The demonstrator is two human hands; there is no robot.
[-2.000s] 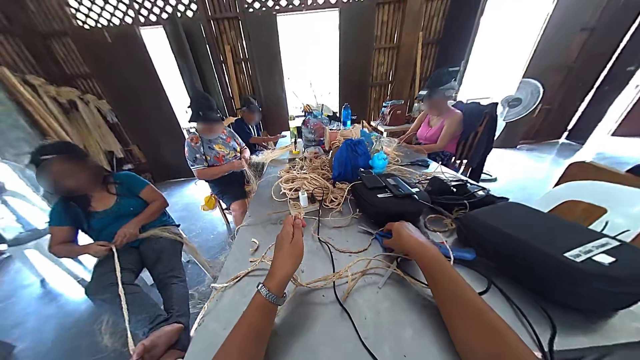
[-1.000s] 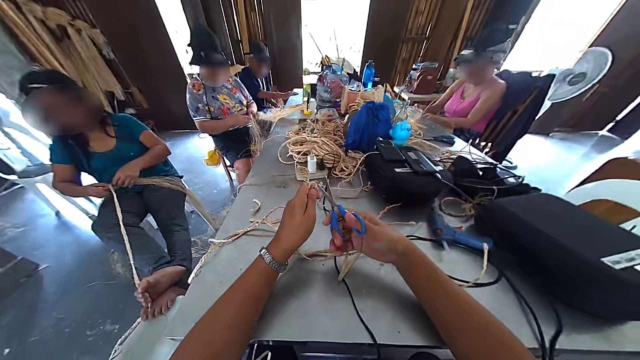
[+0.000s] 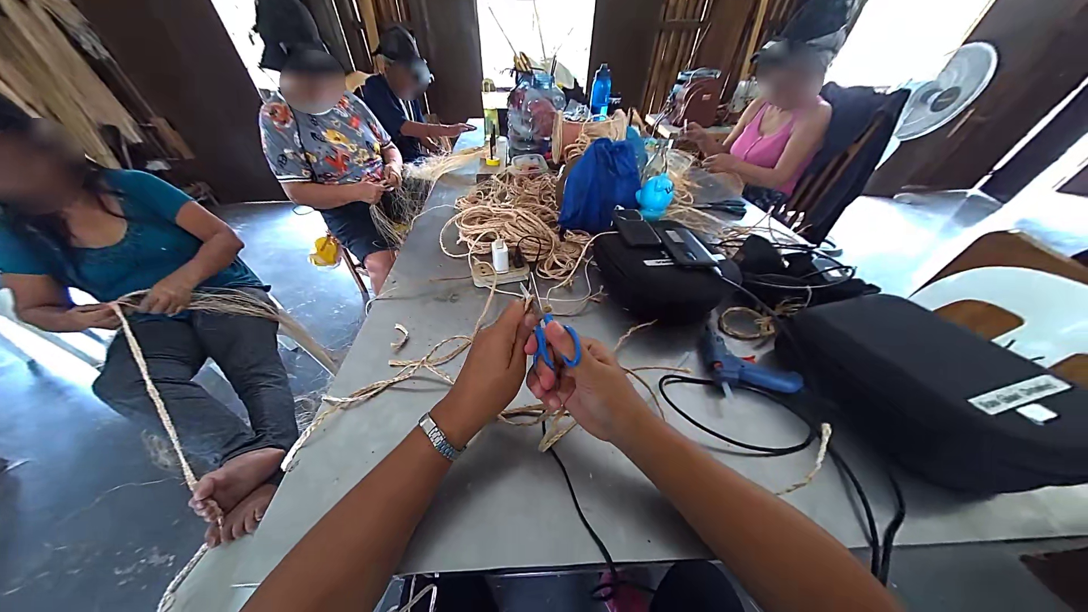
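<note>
Blue-handled scissors (image 3: 557, 347) are in my right hand (image 3: 591, 382), fingers through the loops, blades pointing up and away from me. Close against them on the left, my left hand (image 3: 497, 353) pinches a piece of braided fibre cord near the blades; its tip is mostly hidden by the fingers. More braided cord (image 3: 408, 365) runs across the grey table (image 3: 476, 501) to the left and under my hands. Beyond my hands lies a heap of coiled cord (image 3: 518, 217), with a small white bottle (image 3: 500, 255) in front of it.
A blue glue gun (image 3: 748, 372), black cables and a large black case (image 3: 943, 382) lie at the right. A smaller black case (image 3: 659, 276) and a blue drawstring bag (image 3: 600, 183) stand farther back. Several people sit around the table, one at the left braiding fibre (image 3: 229, 306).
My right hand has come from beside the glue gun to my left hand. The scissors, plain in it one second ago, are now upright beside my left fingers.
</note>
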